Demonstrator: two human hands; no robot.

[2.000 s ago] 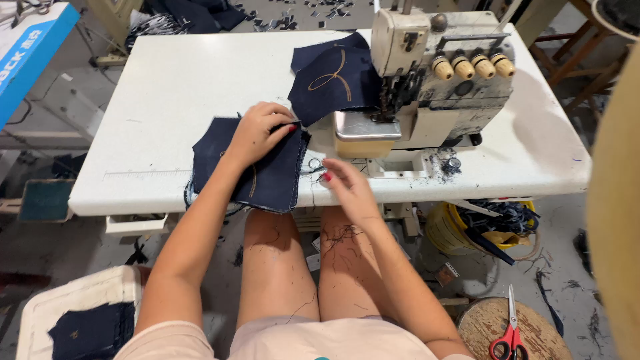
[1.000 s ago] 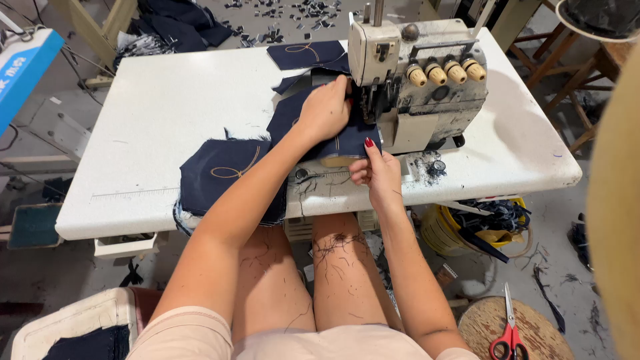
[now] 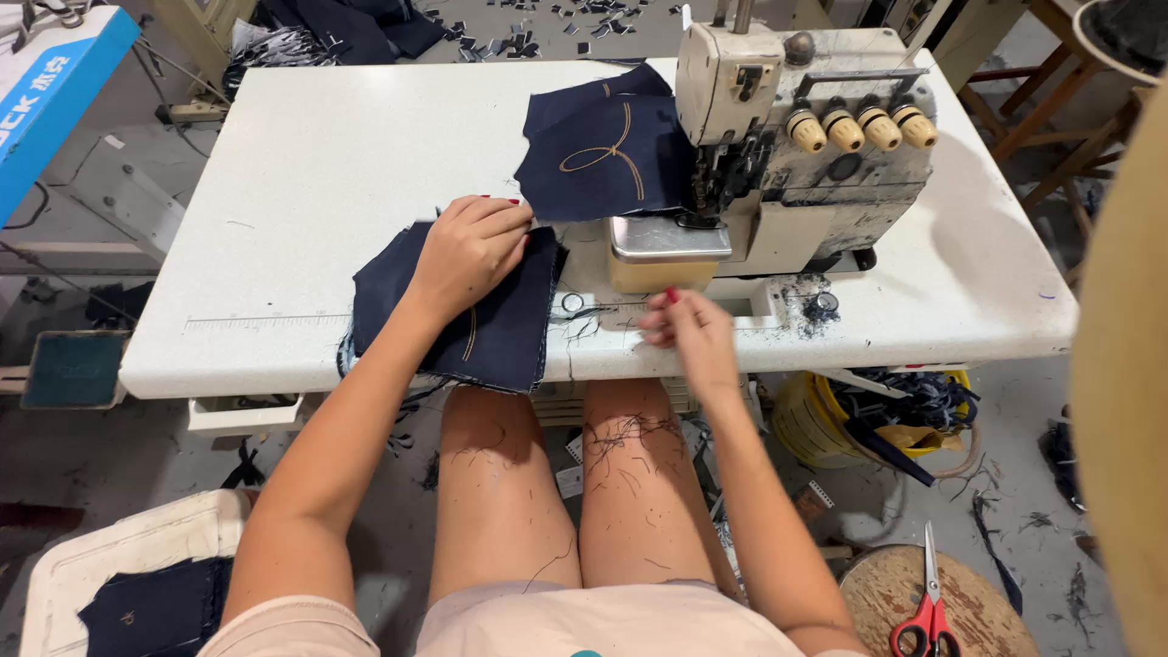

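Note:
My left hand (image 3: 474,251) rests on the upper part of a stack of dark blue denim pocket pieces (image 3: 502,319) at the table's front edge; whether its fingers grip the top piece is hard to tell. Beyond it, denim pieces with tan loop stitching (image 3: 598,155) lie by the needle area of an overlock sewing machine (image 3: 776,137). My right hand (image 3: 693,338), slightly blurred, hovers over the front edge, just before the machine's metal-topped plate (image 3: 671,239). Its fingers are partly curled, and what they may hold cannot be made out. Loose threads (image 3: 584,315) lie left of it.
Red-handled scissors (image 3: 928,602) lie on a round wooden stool (image 3: 885,584) at lower right. A yellow bucket of scraps (image 3: 803,420) stands below the table (image 3: 274,182). A pale bin (image 3: 55,566) at lower left holds more denim pieces. Threads and scraps litter the floor.
My left hand has moved from the denim at the machine back to the front stack. The right hand has let go of the denim edge and come nearer the table's front edge.

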